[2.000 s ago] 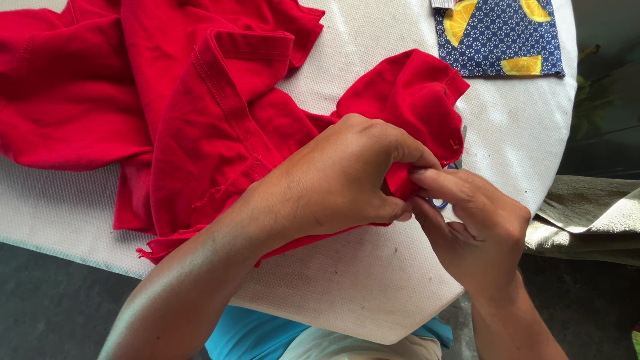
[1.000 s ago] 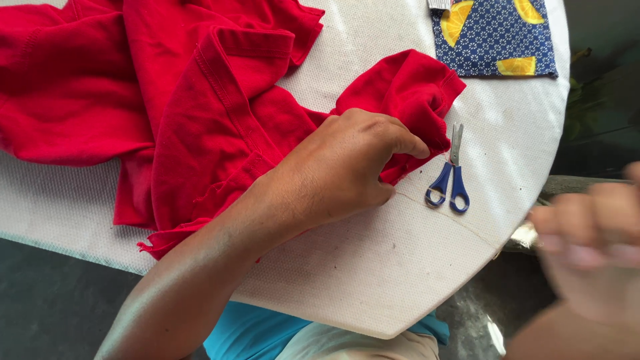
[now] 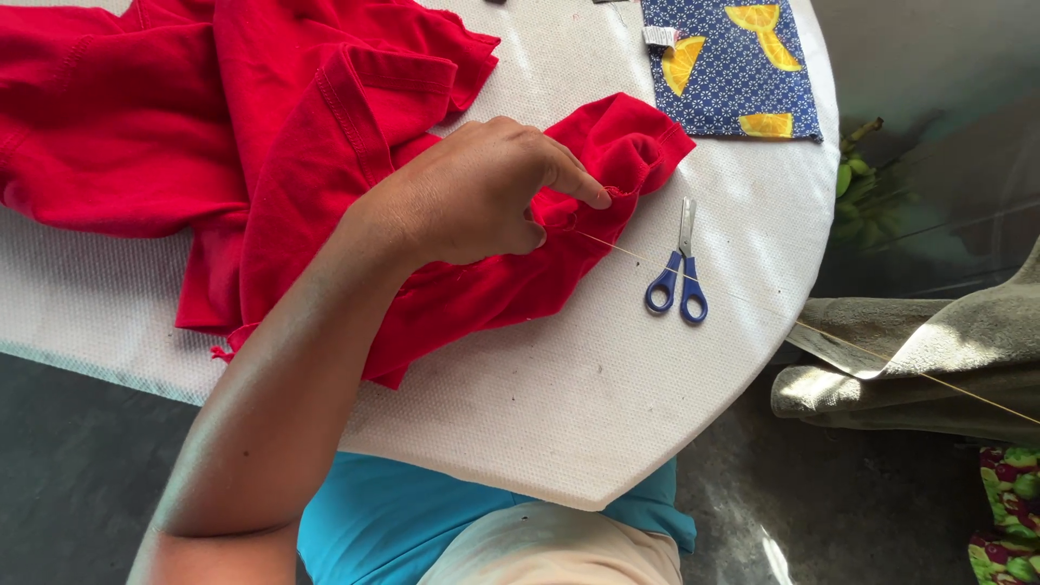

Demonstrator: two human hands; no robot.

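My left hand (image 3: 487, 195) rests on the red knit fabric (image 3: 301, 146), its thumb and forefinger apart at a bunched, stitched part near the right end. Whether its curled fingers pinch any cloth is hidden. From that part a thin pale thread (image 3: 845, 340) runs taut to the lower right and leaves the frame. It crosses over a pair of small scissors with blue handles (image 3: 686, 231), which lies on the white table cover just right of the fabric, blades pointing away from me. My right hand is out of view.
A blue patterned cloth with orange slices (image 3: 731, 89) lies at the far right of the white-covered table (image 3: 520, 439). Beyond the right edge are a grey-green towel-like cloth (image 3: 894, 390) and a fruit-print cloth (image 3: 1007, 512). My lap is below the near edge.
My right hand was at the red fabric beside my left hand, then moved off to the right and out of view. The scissors, mostly covered at first, now show fully. My left hand stays at the fabric.
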